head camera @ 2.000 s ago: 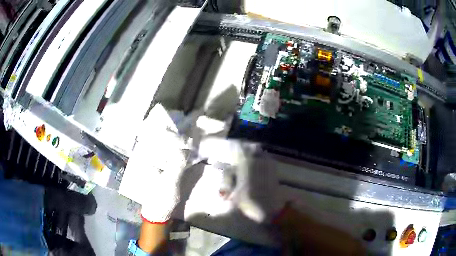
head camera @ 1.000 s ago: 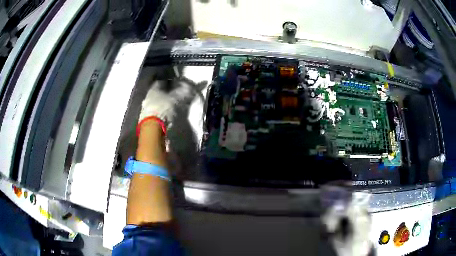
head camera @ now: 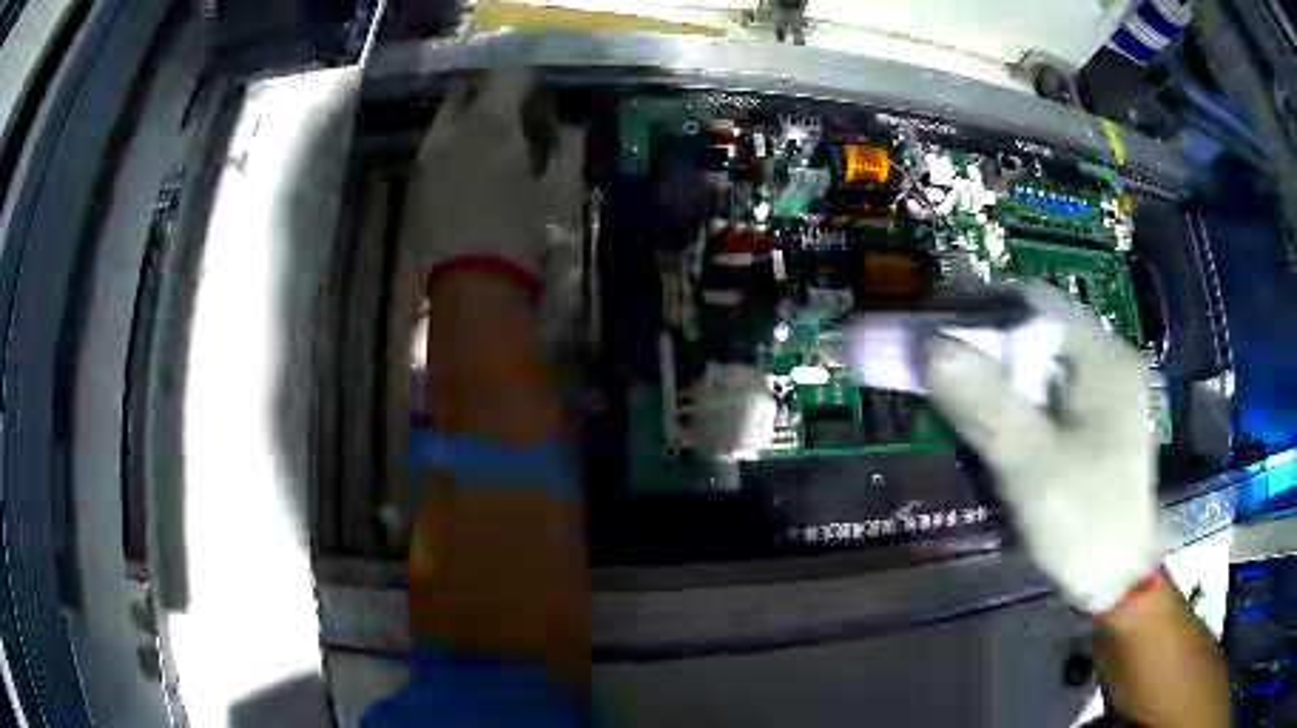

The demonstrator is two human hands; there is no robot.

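Note:
The green circuit board (head camera: 839, 413) lies in its black carrier (head camera: 768, 533). My left hand (head camera: 484, 192), in a white glove with a red cuff, is at the carrier's far left end; its fingers are blurred and I cannot tell whether they hold anything. My right hand (head camera: 1060, 427), gloved too, is over the board's right half, closed around a pale lilac-white glue bottle (head camera: 889, 353) that points left. The bottle is blurred. Orange transformers (head camera: 865, 162) and white glue (head camera: 950, 185) show behind it. A white lump (head camera: 733, 410) sits at the board's front left.
Metal conveyor rails run behind the carrier (head camera: 797, 78) and in front of it (head camera: 740, 605). A white strip (head camera: 249, 384) stands on the left. A blue-and-white roll-like object (head camera: 1149, 29) is at the back right. A dark round button (head camera: 1078, 668) is on the front panel.
My right hand has risen from the front rail to above the board, with the bottle visible. My left hand has moved forward to the carrier's far left end. The view has shifted.

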